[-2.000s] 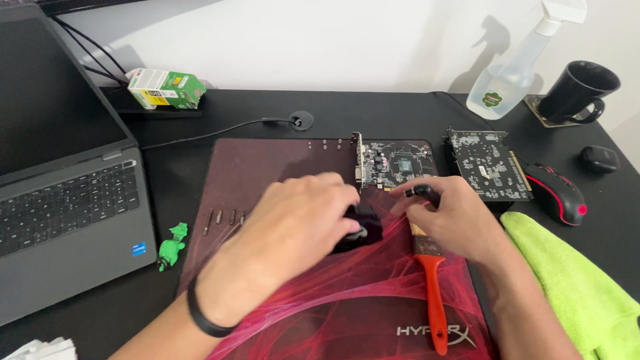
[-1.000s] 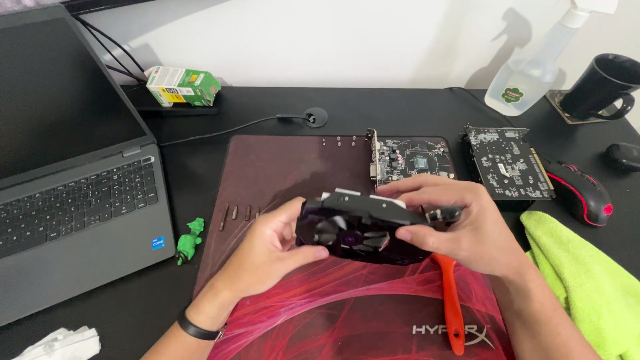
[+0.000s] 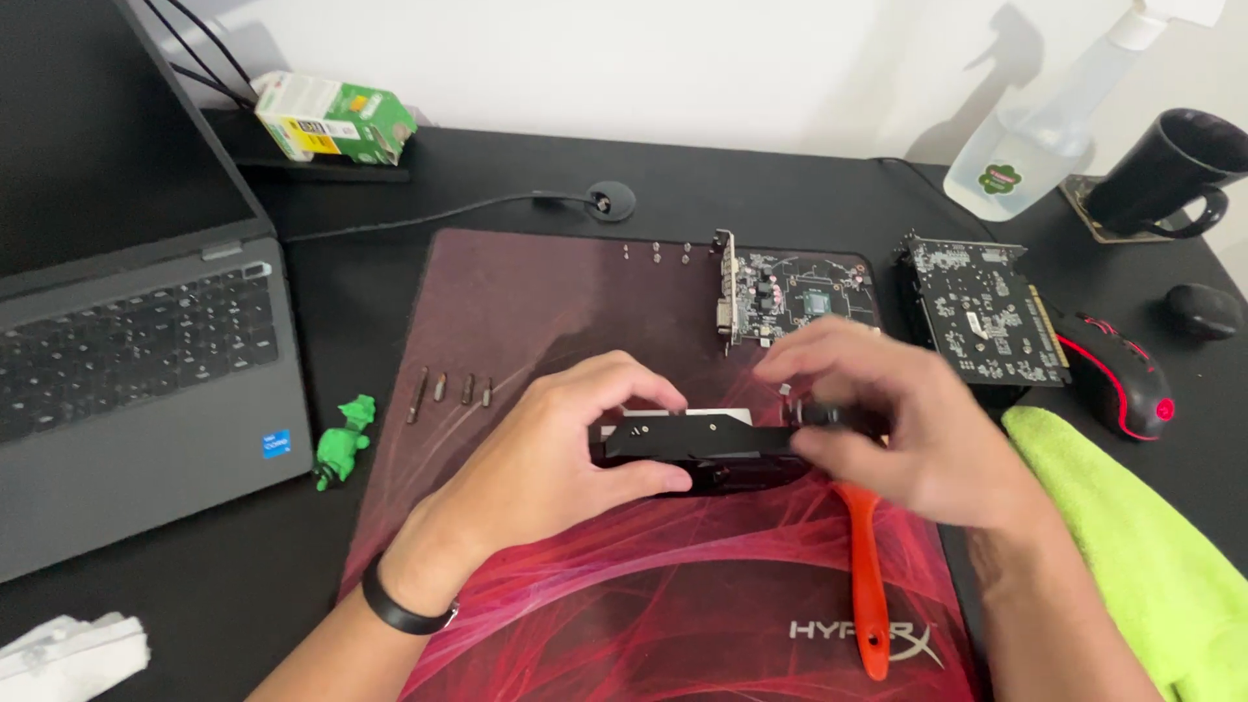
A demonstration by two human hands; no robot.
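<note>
My left hand (image 3: 575, 448) grips the left end of a black graphics card cooler (image 3: 692, 444), thumb in front and fingers behind. My right hand (image 3: 887, 419) is at the cooler's right end, slightly blurred, with a dark screwdriver-like tool (image 3: 824, 414) held in it. Behind them lies a bare graphics card circuit board with a metal bracket (image 3: 726, 292). Small screws (image 3: 656, 252) stand in rows on the HyperX mouse pad (image 3: 526, 302). Several screwdriver bits (image 3: 441, 387) lie left of my left hand. A brush with a red handle (image 3: 866, 585) lies under my right hand's side.
An open laptop (image 3: 136, 409) and a green figurine (image 3: 343, 444) are at left, with a carton (image 3: 336, 117) behind. To the right are a second graphics card (image 3: 985, 312), a mouse (image 3: 1121, 375), a lime cloth (image 3: 1131, 546), a spray bottle (image 3: 1024, 146) and a black mug (image 3: 1170, 171).
The cooler, held up with its fan showing one second ago, is now tipped so its narrow side shows. My right fingers have loosened from its top.
</note>
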